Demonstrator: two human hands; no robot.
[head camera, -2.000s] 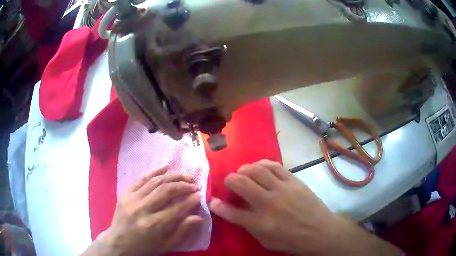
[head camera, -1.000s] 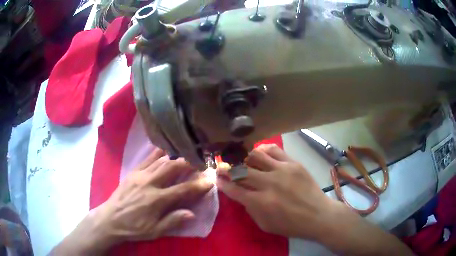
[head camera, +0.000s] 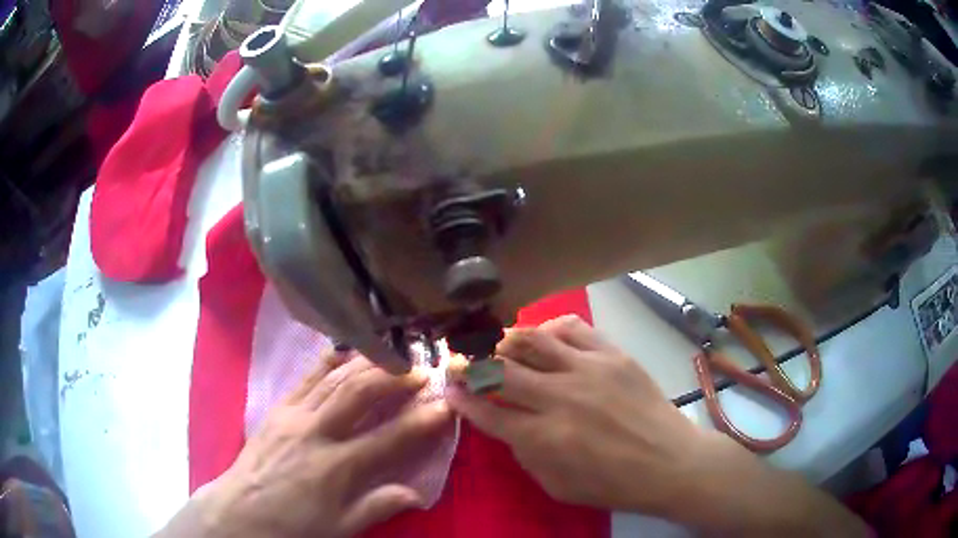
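Observation:
My left hand (head camera: 326, 441) lies flat with fingers spread on the pale mesh piece (head camera: 275, 363), its fingertips just left of the presser foot and needle (head camera: 429, 352). My right hand (head camera: 573, 410) lies on the red fabric panel (head camera: 494, 494), its fingertips close to the right of the needle, partly behind the machine head's knob. The mesh lies on the red panel, and its right edge runs down from the needle. Neither hand visibly grasps anything. The lamp lights the cloth at the needle brightly.
The cream sewing machine arm (head camera: 630, 158) spans the top. Scissors with orange-brown handles (head camera: 751, 384) lie right of the needle. Rounded red cut pieces (head camera: 147, 189) lie at the upper left on the worn white table (head camera: 116, 420). Dark red cloth shows at the lower right.
Over two seconds both hands moved forward to the needle, with the mesh and red cloth under them. Since one second ago the hands have barely shifted and the view moved slightly.

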